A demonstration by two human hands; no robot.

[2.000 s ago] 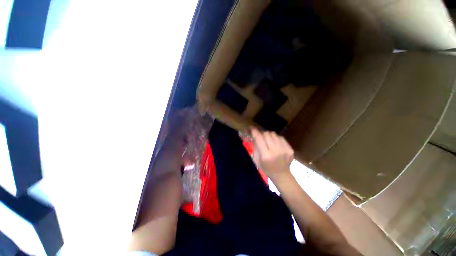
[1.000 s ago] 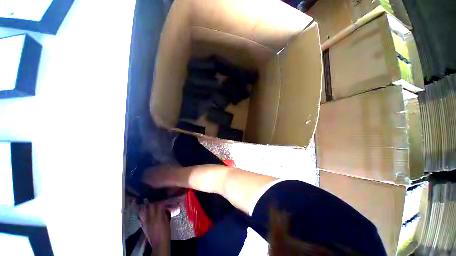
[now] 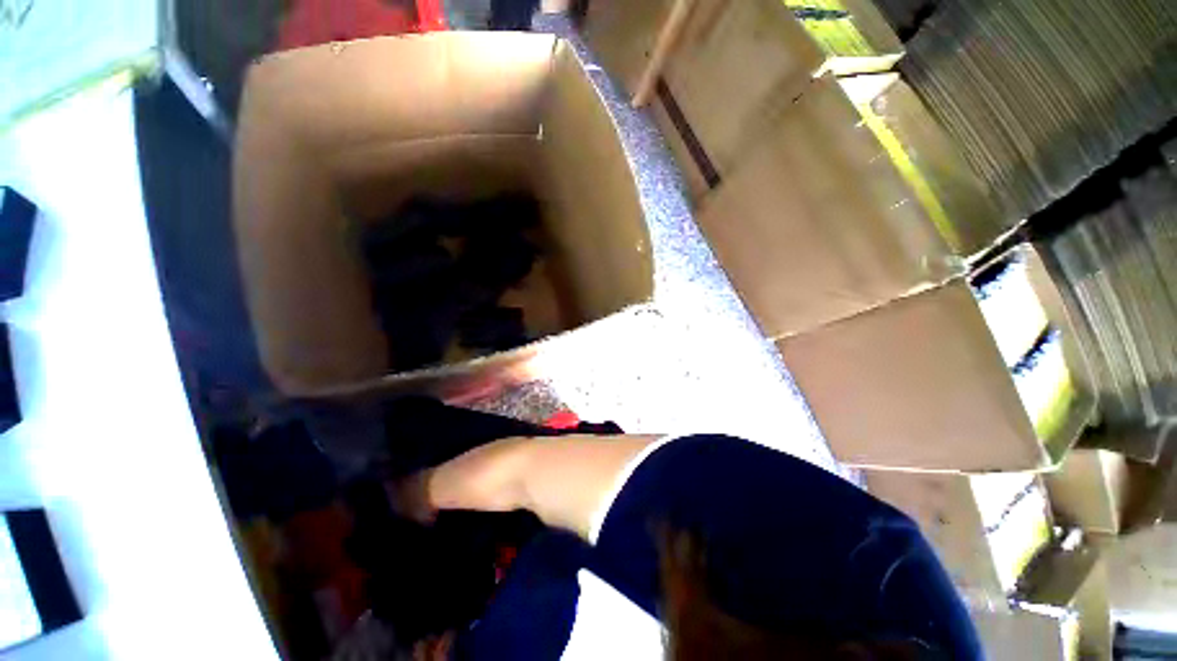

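Observation:
My right hand reaches across from the right, low beside the bench edge. Its fingers are in dark shadow, and I cannot tell what they hold. My left hand is only a dim, blurred shape at the bottom edge, beside dark material. A large open brown carton stands in front of me, with loose black box parts lying at its bottom. Boxes with black sides and white faces stand on the white bench at the left, partly cut off by the frame.
Stacked brown cartons stand at the right, with bundles of flat cardboard sheets behind them. A speckled pale floor shows between the large carton and the stacks. Something red shows near my leg. A pale-topped surface is at the upper left.
The view has swung, so the carton sits further left and more stacks show. Since two seconds ago my right hand has left the carton's rim and reached across beside the bench. My left hand is less visible.

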